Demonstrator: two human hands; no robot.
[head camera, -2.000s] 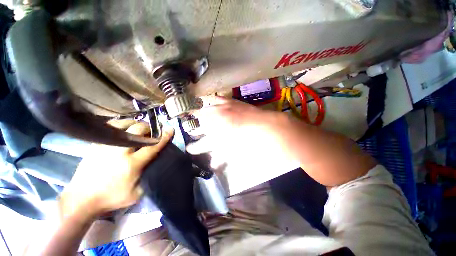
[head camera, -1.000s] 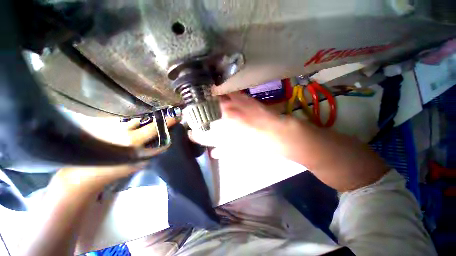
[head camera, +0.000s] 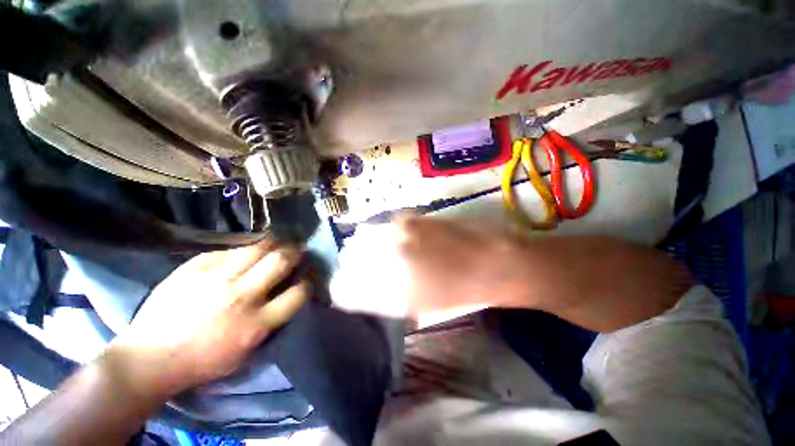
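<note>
A dark fabric piece (head camera: 336, 366) runs from below the presser foot area down over the table edge toward the lap. My left hand (head camera: 218, 305) grips its left side with bent fingers. My right hand (head camera: 375, 266), washed out by glare, is at its right side, fingers closed on the cloth edge. A light blue-grey strip (head camera: 321, 248) shows between the hands. The needle itself is hidden behind the ribbed tension knob (head camera: 283, 170) of the grey sewing machine head (head camera: 418, 70).
A phone in a red case (head camera: 464, 146), scissors with yellow and red loops (head camera: 571, 179) and a thin tool (head camera: 628, 150) lie right of the needle area. More dark and pale cloth (head camera: 96, 279) lies at the left. A blue basket (head camera: 710, 270) is below right.
Both hands have come down toward me from the needle area with the dark cloth. The left hand is out from behind the dark bar. The view has shifted, and the scissors show more fully.
</note>
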